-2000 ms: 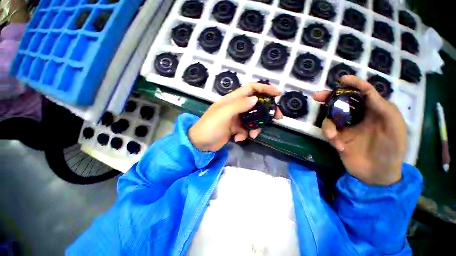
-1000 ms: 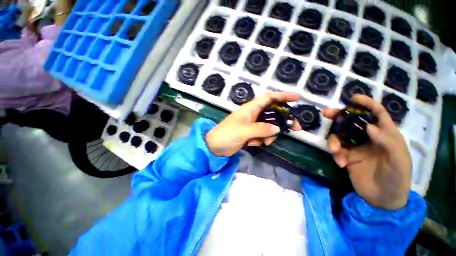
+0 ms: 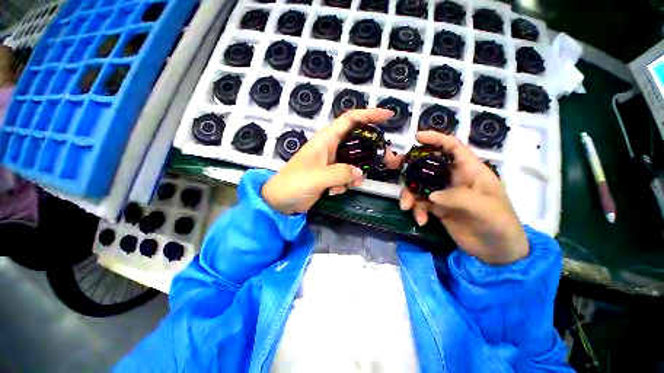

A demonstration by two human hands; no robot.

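My left hand holds a round black unit by its rim, glossy face up. My right hand holds a second round black unit, its glossy face with small coloured reflections. The two units are close together above the front edge of a white parts tray. The tray has a grid of square pockets holding several black units with concentric rings. Some pockets at its right front hold none. Both hands hide part of the front row.
A blue parts tray lies on stacked white trays at left. A lower side tray and a wheel are below. At right are a white tissue, a pen, a pale box with screen and a cable.
My right hand and its unit have moved left, closer to the unit in my left hand. The view has shifted, so the pen and the box with screen now show at right.
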